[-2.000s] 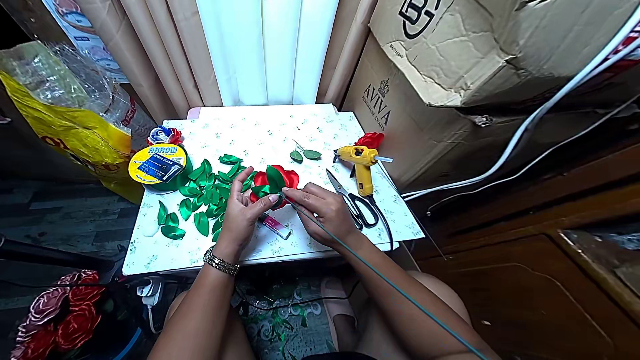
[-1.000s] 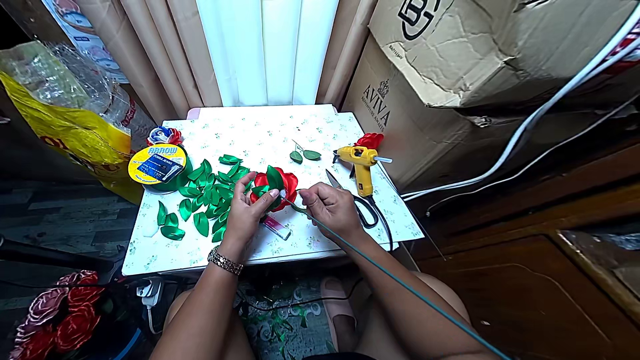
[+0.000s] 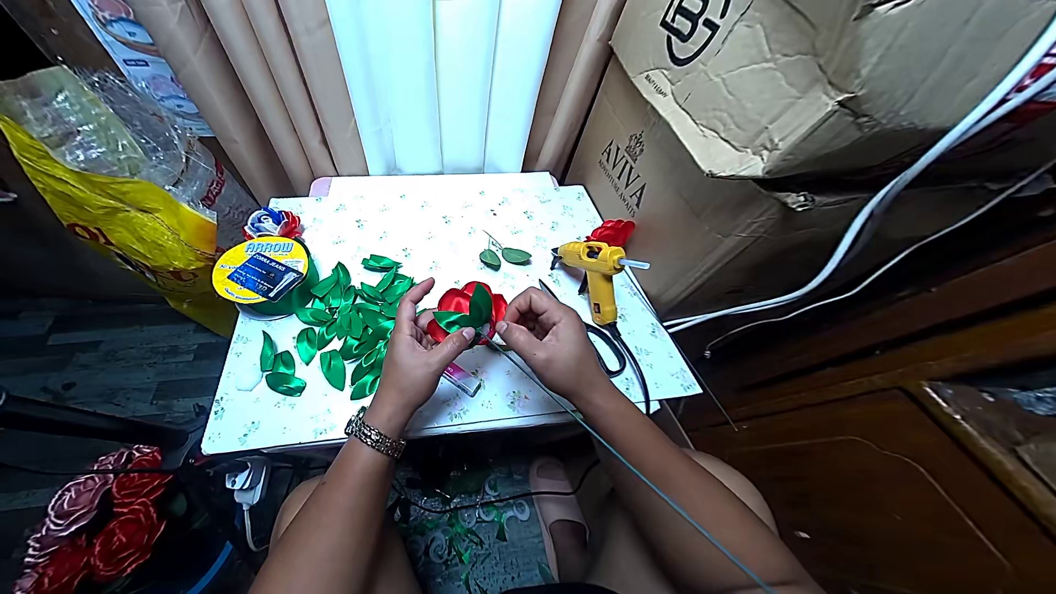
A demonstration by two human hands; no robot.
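Note:
My left hand (image 3: 422, 356) holds a red ribbon rose (image 3: 498, 307) with green ribbon leaves (image 3: 480, 305) at its base. A long green stem (image 3: 606, 445) runs from the flower down across my right forearm. The fingers of my right hand (image 3: 548, 338) are bent at the flower's right side; whether they pinch a part of it is not clear. Loose green satin leaves (image 3: 351, 322) lie in a pile left of my left hand. A yellow glue gun (image 3: 601, 272) stands right of the flower, beside scissors (image 3: 609, 353) partly hidden by my right hand.
A ribbon spool (image 3: 262, 276) stands at the table's left edge. Two leaves on a wire (image 3: 505, 254) lie toward the back. Cardboard boxes (image 3: 660, 181) stand at the right. Red and pink roses (image 3: 107, 516) are below left. The glue gun's black cord (image 3: 635, 371) hangs over the front edge.
My right hand has shifted slightly about the flower's base, first close to my left fingers, then a little away to the right. The flower shows more openly between my hands now.

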